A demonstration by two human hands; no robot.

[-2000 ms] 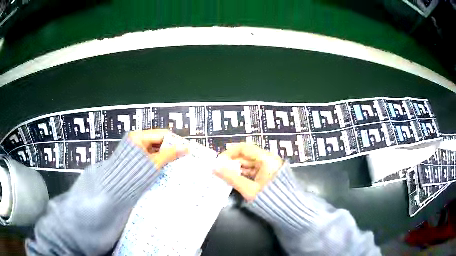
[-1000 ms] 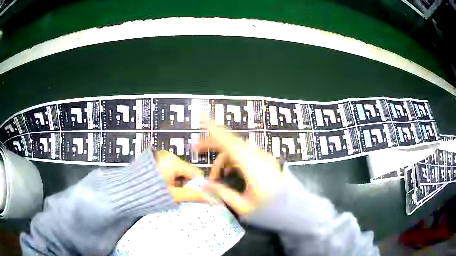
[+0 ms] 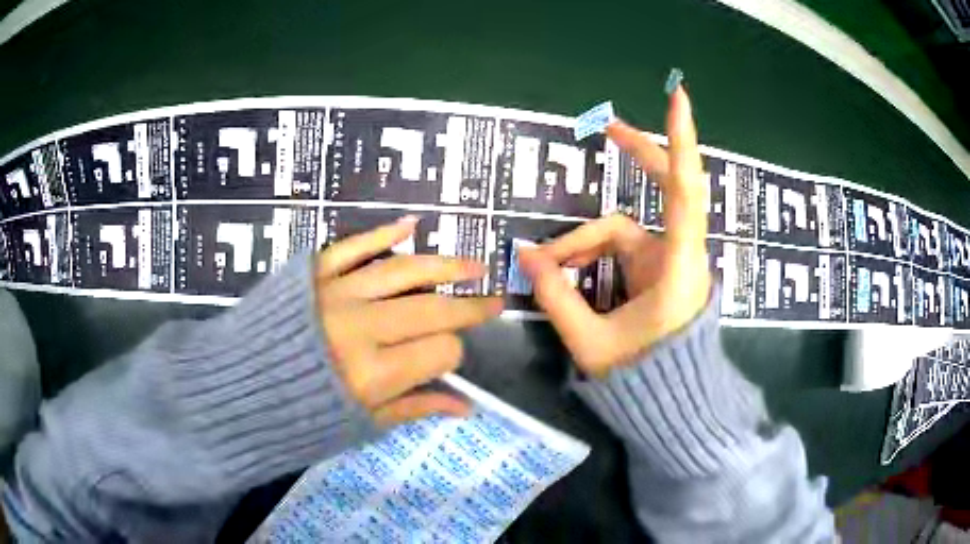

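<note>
A label strip (image 3: pixel 250 207) with two rows of black labels runs across the bench. My right hand (image 3: pixel 638 250) pinches a small blue sticker (image 3: pixel 521 266) between thumb and index finger, at a lower-row label. Its other fingers are raised; one tip carries a second blue sticker (image 3: pixel 595 119), another a third (image 3: pixel 674 79). My left hand (image 3: pixel 404 319) is spread palm down over the lower row and the strip's near edge, fingers apart. A white sticker sheet (image 3: pixel 425 483) with blue print lies below it, its upper edge partly hidden by the thumb.
The green bench (image 3: pixel 457 48) extends behind the strip to a curved white line (image 3: pixel 819 37). A white roll (image 3: pixel 16 361) is at the left edge. At the right are a curled white piece (image 3: pixel 888 356) and the folded label stack (image 3: pixel 925 398). Some right-hand labels show blue patches.
My hands have parted and moved up over the strip. My right hand now shows blue stickers on raised fingertips and one in its pinch. My left fingers have spread. The view has shifted.
</note>
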